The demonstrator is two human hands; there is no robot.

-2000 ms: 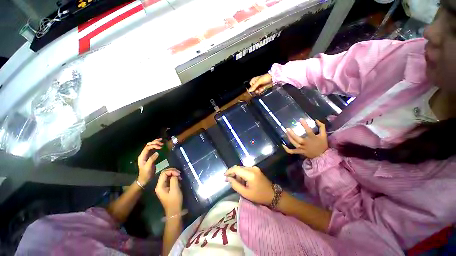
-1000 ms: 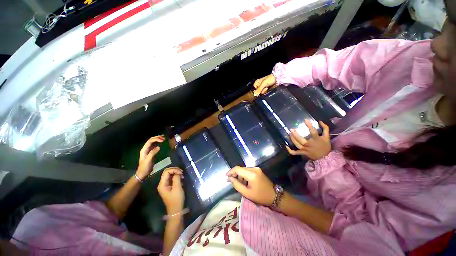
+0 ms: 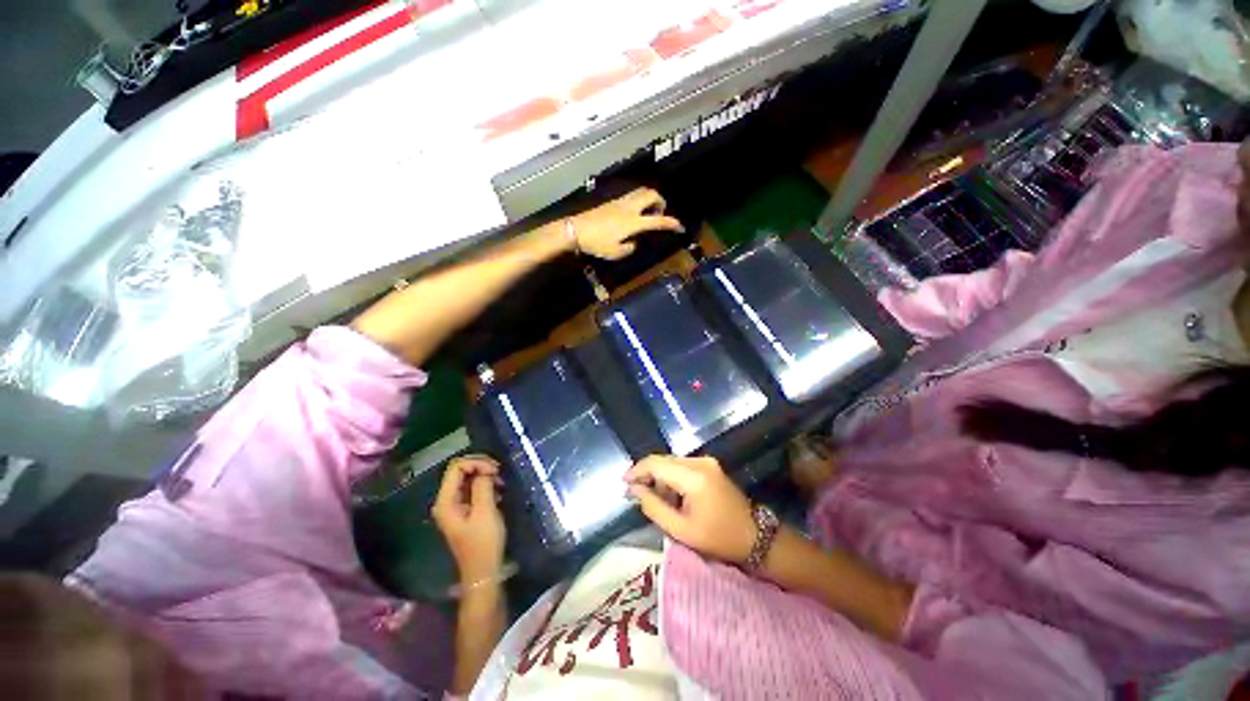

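Three flat black glossy units lie side by side in a dark carrier tray [image 3: 613, 397]: a left one [image 3: 559, 445], a middle one [image 3: 681, 363] and a right one [image 3: 791, 318]. White glare streaks cross their faces; the middle one shows a tiny red spot. My left hand [image 3: 470, 514] is loosely curled beside the left unit's left edge, with nothing visible in it. My right hand [image 3: 685, 504] is curled with fingertips at the left unit's lower right side, with nothing visible in it. Small connectors [image 3: 596, 285] sit at the units' top edges.
A neighbour's arm [image 3: 473, 290] reaches in from the left; its hand hovers behind the middle unit. Another person in a pink smock [image 3: 987, 479] is at the right. Clear pocket trays [image 3: 946, 233] lie behind. Crumpled clear plastic [image 3: 178, 295] lies on the white shelf [image 3: 370, 178].
The left neighbour's arm has swung forward across the back of the tray. The right neighbour's hands have left the right unit. My hands have stayed in place.
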